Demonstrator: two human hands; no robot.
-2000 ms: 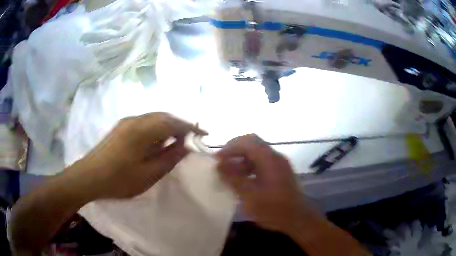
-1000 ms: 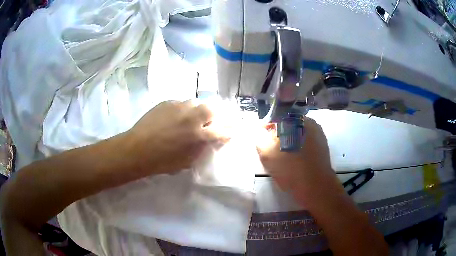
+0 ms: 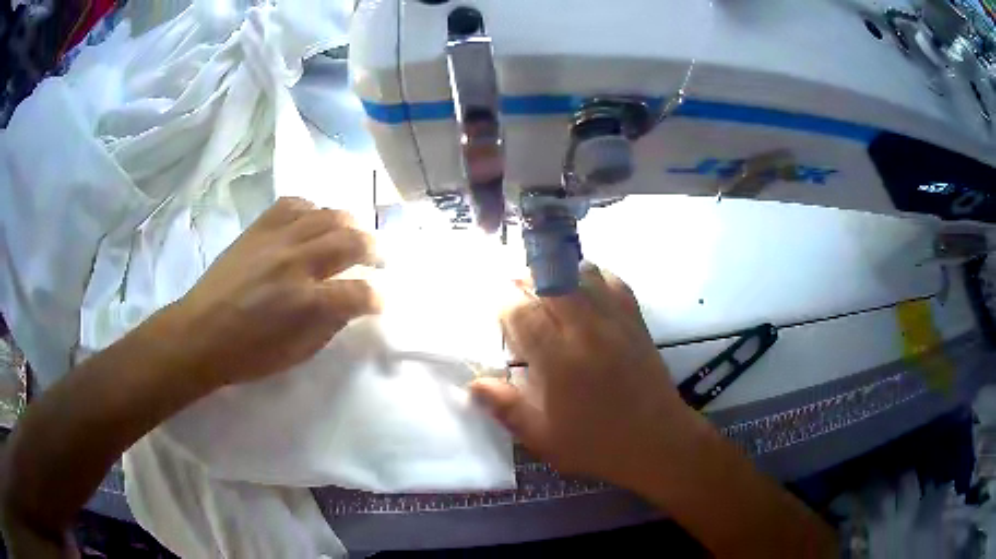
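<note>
A white garment piece [image 3: 360, 426] lies below the needle area and reaches over the ruled table edge. My left hand [image 3: 289, 289] is at its upper left, fingertips in the bright glare; I cannot tell whether they grip the cloth. My right hand [image 3: 579, 371] pinches the cloth's right side between thumb and fingers, below the grey machine lamp [image 3: 553, 258]. The sewing machine head [image 3: 699, 142] stands above. The presser foot and needle are washed out by the light.
More white cloth [image 3: 186, 164] is heaped at the left. Black thread snips [image 3: 730, 366] lie right of my right hand. A table ruler [image 3: 808, 417] runs along the grey front edge, with yellow tape [image 3: 923, 333] at the right. White cloth also shows at the lower right.
The machine head appears farther left in view. My hands have spread apart, and my right hand has come lower, clear of the lamp's front. The cloth now lies flatter along the table edge.
</note>
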